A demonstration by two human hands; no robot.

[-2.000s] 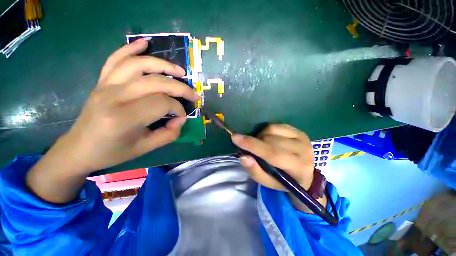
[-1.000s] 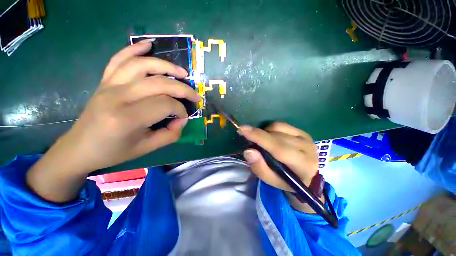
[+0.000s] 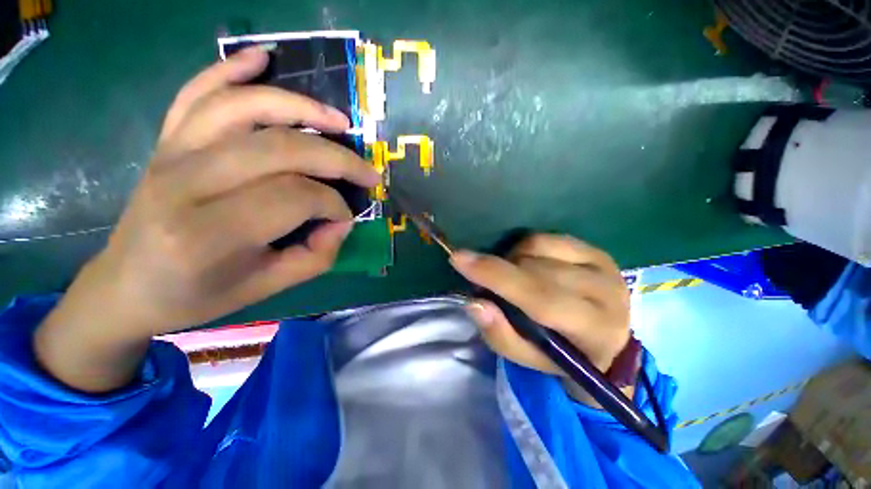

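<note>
My left hand [image 3: 244,177] lies over dark LCD modules [image 3: 310,78] with white edges, its fingertips pressing on them and holding them down; a thin solder wire shows at its thumb. A green PCB [image 3: 363,250] shows below the hand. Orange flex cables [image 3: 377,177] run along the right edge of the screens, and hooked yellow side tails [image 3: 415,148] stick out to the right. My right hand [image 3: 559,296] holds the black soldering iron [image 3: 573,368] like a pen, its tip close to the lowest flex cable; contact cannot be told.
A white tub with a black band [image 3: 817,177] stands at the right. A fan grille [image 3: 812,33] is at the top right, with a small orange piece [image 3: 714,36] beside it. More screens with orange tails [image 3: 24,38] lie top left. Another person's blue sleeve [image 3: 845,306] is at the right edge.
The iron tip has moved up and left, back to the flex cable edge, after being farther off one second ago. The view has shifted, and the white tub now sits nearer the right rim.
</note>
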